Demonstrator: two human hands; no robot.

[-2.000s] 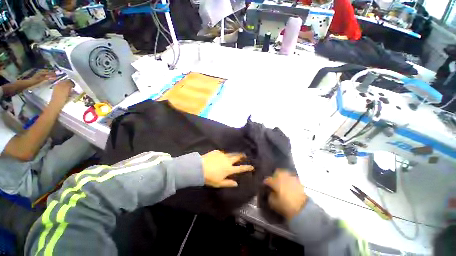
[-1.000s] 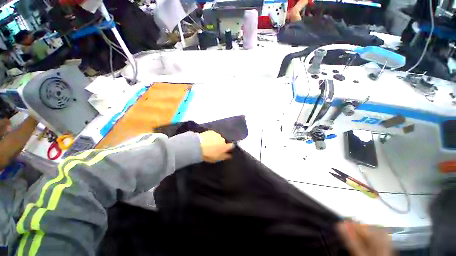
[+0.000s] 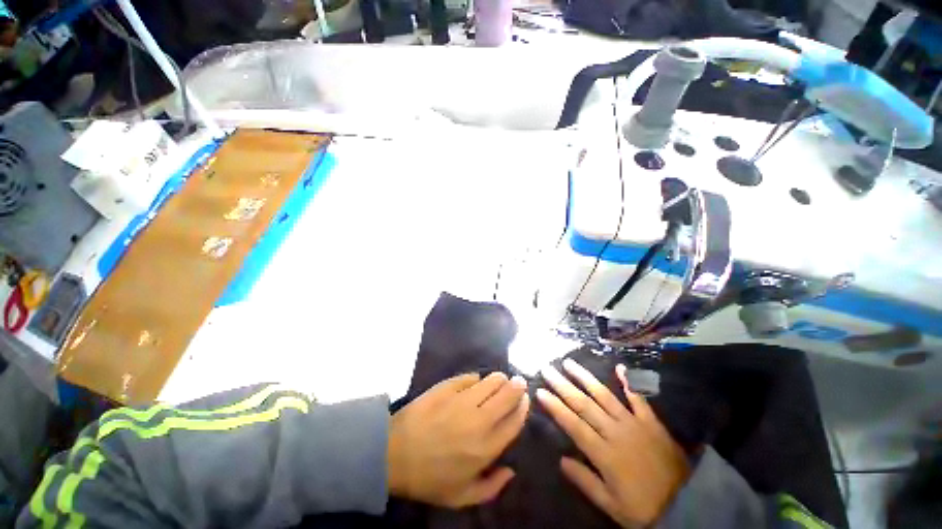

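Note:
The dark garment piece (image 3: 764, 413) lies over the machine bed and the table's front edge, partly under the machine head. A narrower part of the dark cloth (image 3: 460, 336) extends up beyond my left hand. The presser foot area (image 3: 609, 336) is at the cloth, just above my right fingertips; the needle itself cannot be made out. My left hand (image 3: 460, 439) has its fingers curled on the cloth, left of the foot. My right hand (image 3: 615, 444) lies flat on the cloth with fingers spread, just below the foot.
The white sewing machine (image 3: 826, 248) with a blue stripe stands at the right. A tan board with blue edges (image 3: 196, 258) lies on the table at the left. Red and yellow scissor handles (image 3: 23, 300), a white box (image 3: 119, 165) and a grey motor housing (image 3: 46, 191) are at the far left.
The cloth has moved from the table's front edge to the machine. Both hands have come together below the foot. The cloth now covers where the phone and snips lay. The view has moved closer.

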